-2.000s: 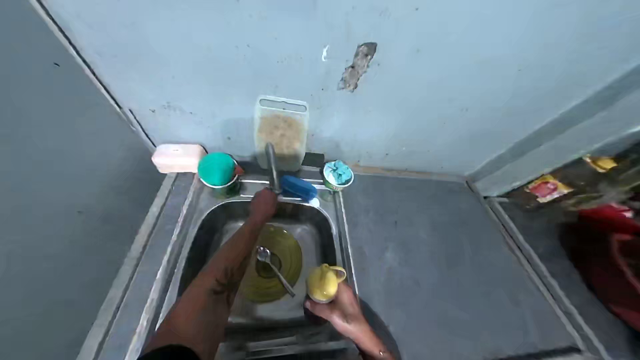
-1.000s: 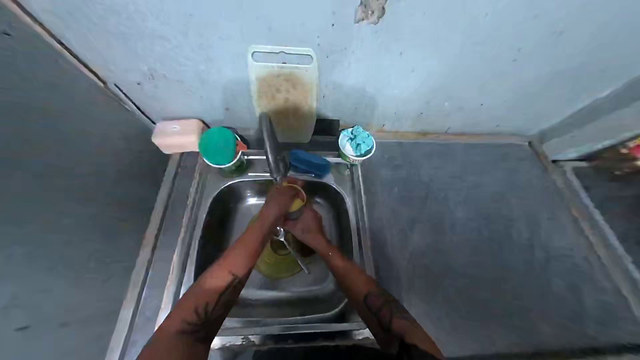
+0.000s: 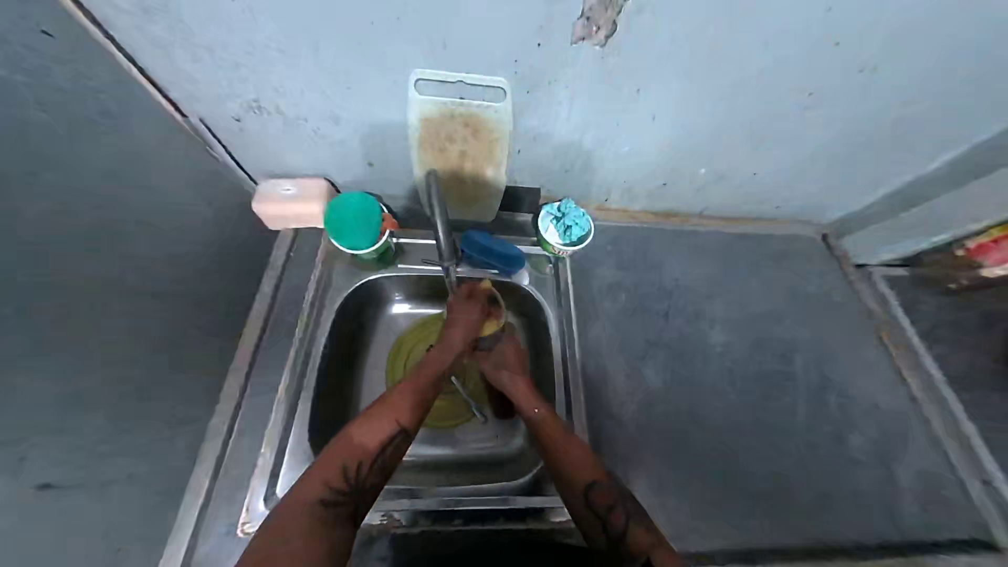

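Over the steel sink basin point(image 3: 358, 394), my right hand point(image 3: 505, 358) is closed around the lower side of a yellow cup point(image 3: 494, 315) whose opening faces up. At the cup's left rim, just below the faucet point(image 3: 441, 220), is my left hand point(image 3: 468, 309); its fingers reach toward the inside and are partly hidden, so its grip is unclear. A yellow plate point(image 3: 409, 346) lies on the basin floor beneath my forearms. Across it rests a metal spoon point(image 3: 470, 400), partly covered by my left arm.
Behind the sink are a pink soap-like block point(image 3: 291, 203), a green-lidded tub point(image 3: 354, 222), a blue brush or sponge point(image 3: 492, 252) and a cup with crumpled turquoise material point(image 3: 565, 223). A stained cutting board point(image 3: 462, 150) leans on the wall. Grey counter point(image 3: 748, 378) extends right.
The yellow cup has moved from the basin's front right to below the faucet. My left hand has gone from the faucet to the cup, and my right hand has moved forward with it.
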